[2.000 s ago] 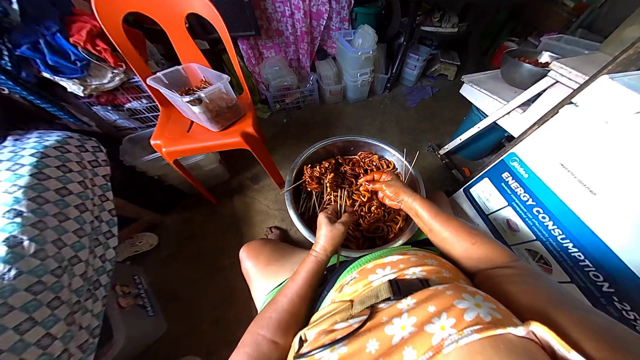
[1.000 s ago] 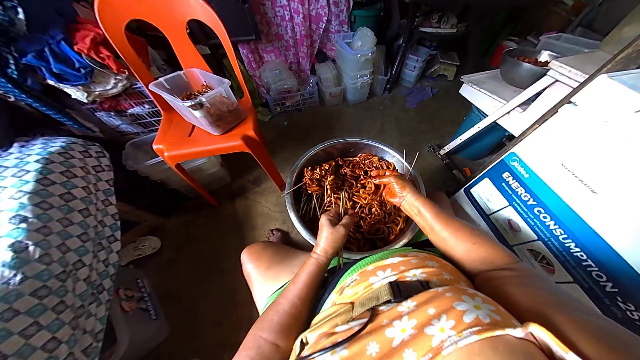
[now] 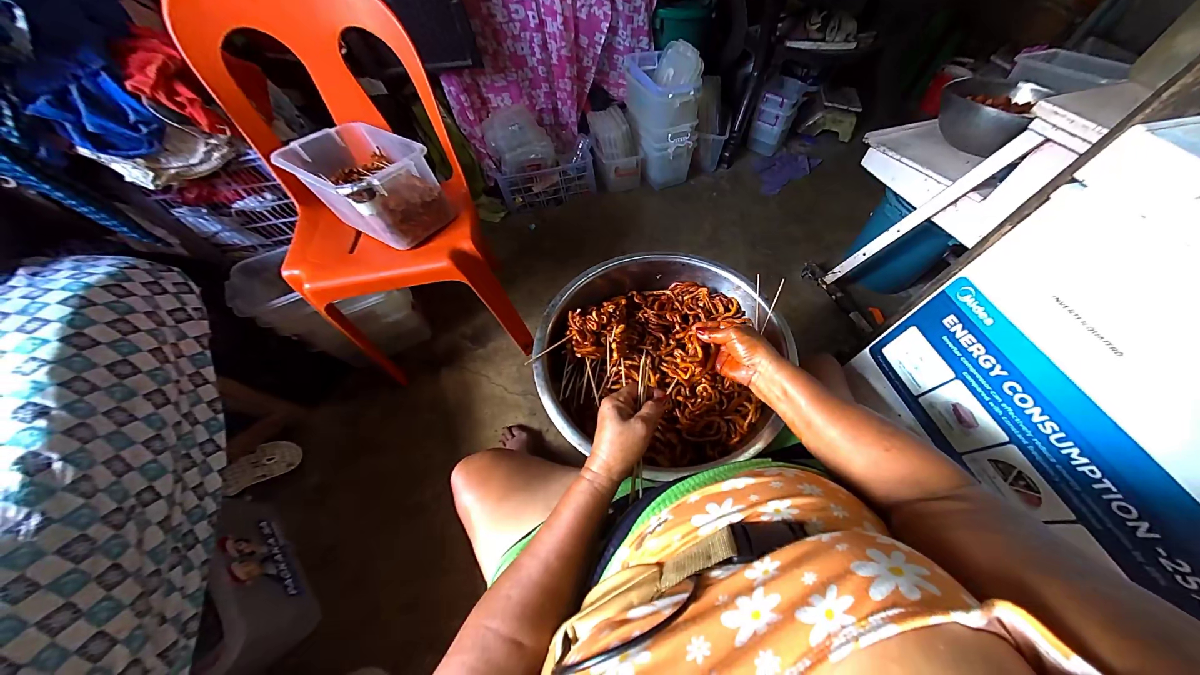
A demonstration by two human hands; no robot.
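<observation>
A wide metal basin (image 3: pixel 560 398) between my knees holds a heap of long, sauce-coated strips of meat or intestine (image 3: pixel 717 398). Several of them are threaded on thin bamboo skewers (image 3: pixel 589 370) that lean at the basin's left side, and two skewer ends stick up at its right rim. Over the near left part of the heap, my left hand (image 3: pixel 626 427) grips a small bunch of skewers, which reaches below the hand. My right hand (image 3: pixel 736 352), coated in red sauce, is at the right of the heap, fingers around the end of a strip.
An orange plastic chair (image 3: pixel 394 272) at left bears a clear plastic tub (image 3: pixel 412 202) with food in it. A large printed cardboard box (image 3: pixel 1059 375) stands close on the right. Behind are stacked plastic containers (image 3: pixel 666 122) and a metal pot (image 3: pixel 980 117) on a white table.
My right hand has shifted slightly over the heap, and its fingers have changed pose. My left hand stays near the same place with the skewers.
</observation>
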